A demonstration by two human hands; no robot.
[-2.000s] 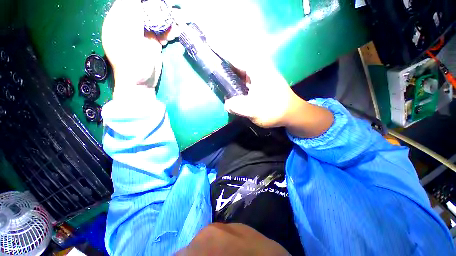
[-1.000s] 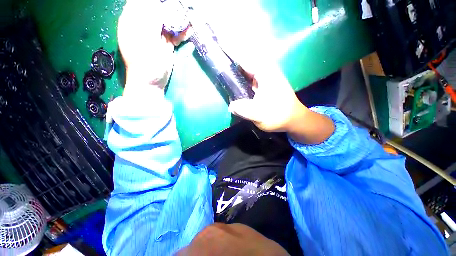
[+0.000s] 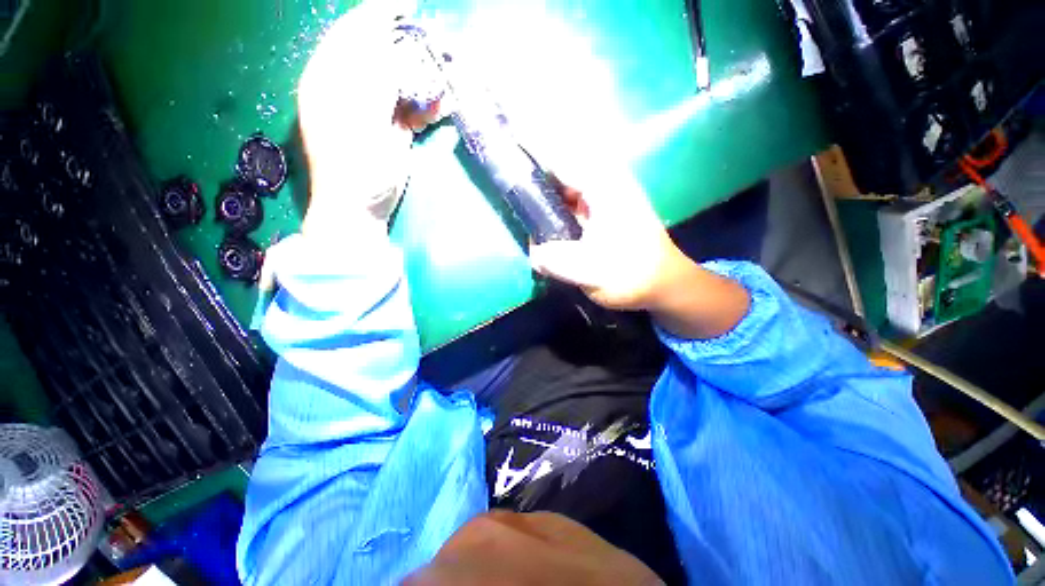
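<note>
My right hand [image 3: 607, 235] holds a thick black pen-shaped power tool [image 3: 512, 177] with a ribbed grip. The tool slants up and left toward my left hand [image 3: 353, 120]. My left hand holds a round part [image 3: 419, 71] at its fingertips, and the upper end of the tool is at or near this part. Strong glare washes out both hands and most of the part, so the tool's tip and any contact cannot be made out. Several loose round black parts [image 3: 240, 207] lie on the green bench top left of my left hand.
A black blister tray [image 3: 115, 298] is at the left, another [image 3: 905, 80] at the upper right. A slim dark stick [image 3: 699, 52] lies at the top. A white fan [image 3: 46, 504] is lower left. An open box with a green board [image 3: 940, 263] and an orange-handled tool [image 3: 1014, 218] are at right.
The whole view has shifted, so the bench, trays and loose parts sit slightly lower and the left-side things further right. Both hands keep their holds, and the tool keeps nearly the same slant.
</note>
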